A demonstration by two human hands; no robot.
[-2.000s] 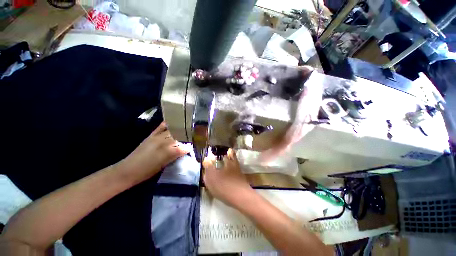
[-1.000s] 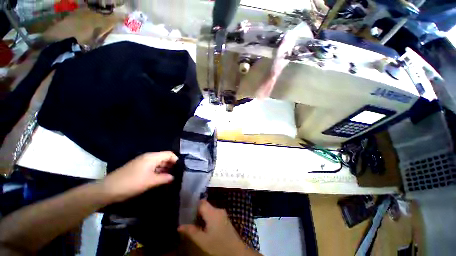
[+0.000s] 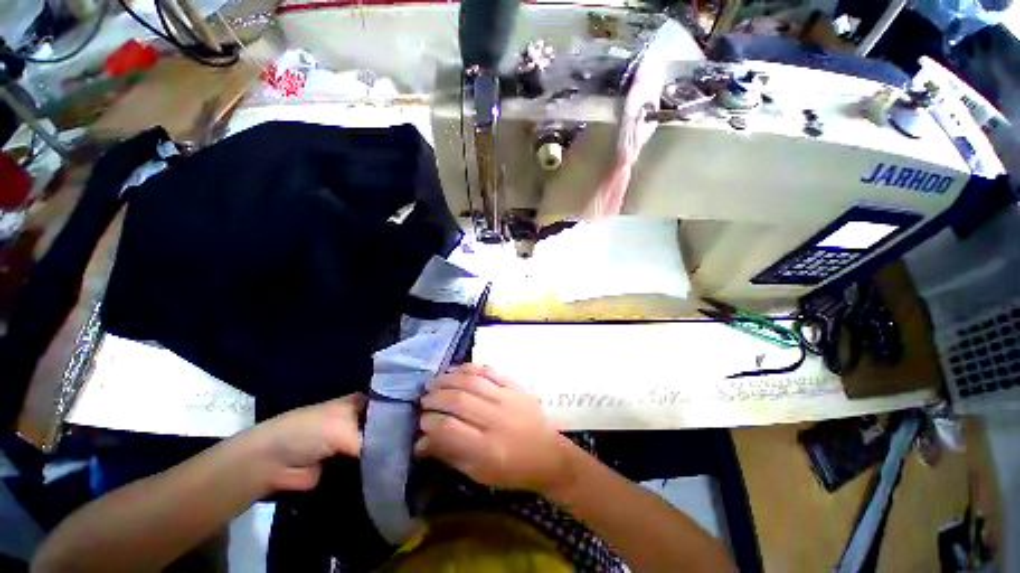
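The black garment lies on the pale table left of the needle, its front part hanging over the table's front edge. Its grey panel runs from near the presser foot down towards me, with a dark band across its upper part. My right hand grips the right edge of the grey panel, fingers curled over it. My left hand is closed on the garment at the panel's left side; its fingertips are partly hidden by the cloth.
The cream machine head stands behind, with a pink strip hanging over it. Green snips lie on the table at right. A grey basket is at the far right. A brown board is at left.
Both hands have left the needle area for the table's front edge with the grey panel. Since a second ago, my right hand has moved up along it and my left hand has closed on cloth.
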